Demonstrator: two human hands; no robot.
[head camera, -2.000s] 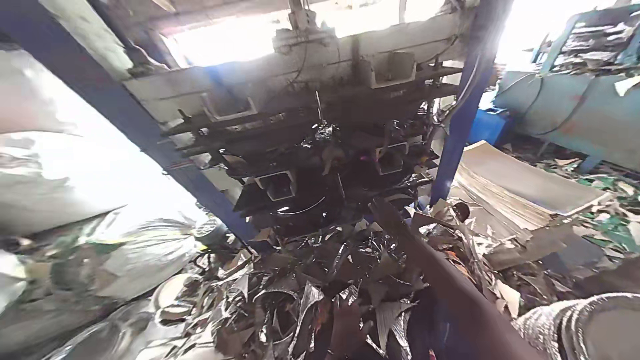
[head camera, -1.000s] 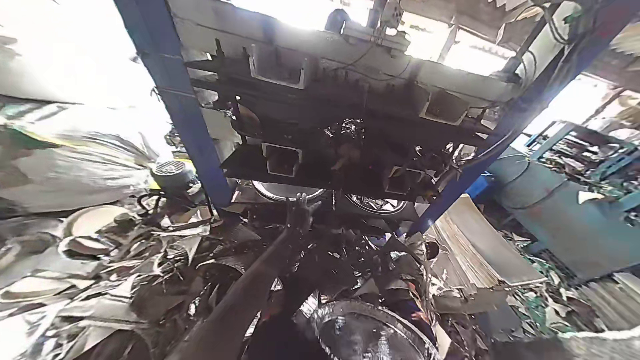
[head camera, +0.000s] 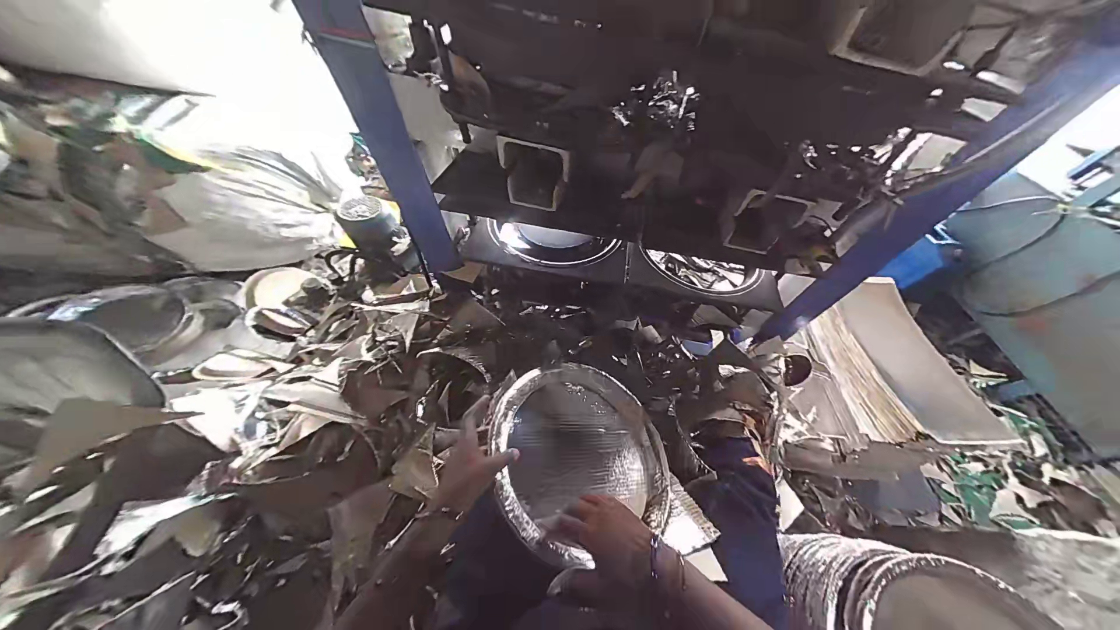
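A round silvery plate with a ridged rim, maybe one of a stack, lies at my lap between my hands. At its left edge is my left hand, thumb and fingers spread along the rim. My right hand rests on the plate's lower right part with its fingers bent; whether it grips the plate is unclear. Beyond stands a press with a dark upper block. Under that block are two round dies, the left die with a bright disc and the right die with crumpled-looking reflections.
Blue posts flank the press. Cut scraps cover the floor around me. A stack of silvery plates stands at the lower right, flat sheets lie beyond it, and round plates are at the left.
One hand was stretched toward the press a second ago; now both hands are at the round plate in my lap. The view has tilted down.
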